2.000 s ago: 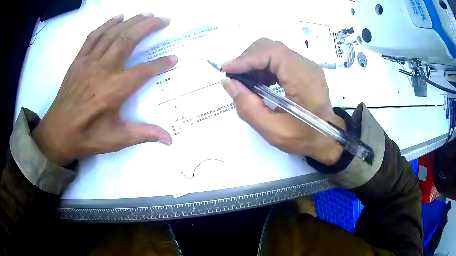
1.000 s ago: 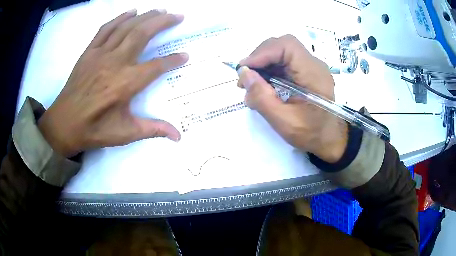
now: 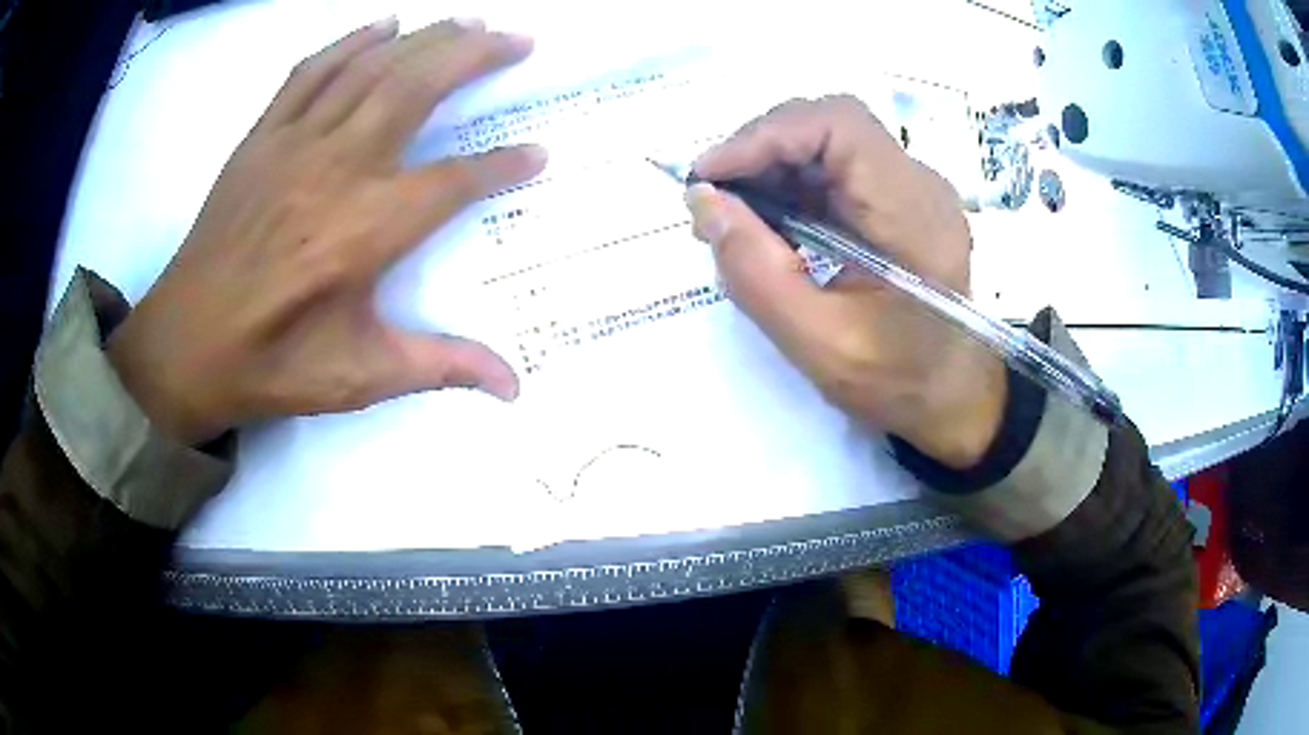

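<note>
A white printed form [image 3: 603,388] lies on the white tabletop, washed out by glare, with blocks of small dark print, ruled lines and a curved thin line near its lower part. My left hand [image 3: 309,251] lies flat on the form's left side, fingers spread, holding nothing. My right hand [image 3: 861,273] grips a gel pen [image 3: 933,295] with a clear barrel and dark grip. The pen tip is at the upper middle of the form, by a ruled line; whether it touches the paper I cannot tell.
A white sewing machine head [image 3: 1177,101] with blue trim stands at the upper right, above shiny metal parts [image 3: 1009,151]. A ruler tape [image 3: 574,586] follows the curved front table edge. A blue crate [image 3: 962,610] and a red box [image 3: 1213,539] are below at right.
The form and both hands sit slightly further right in view than two seconds ago. The pen tip has shifted slightly right along the line, and the pen leans lower.
</note>
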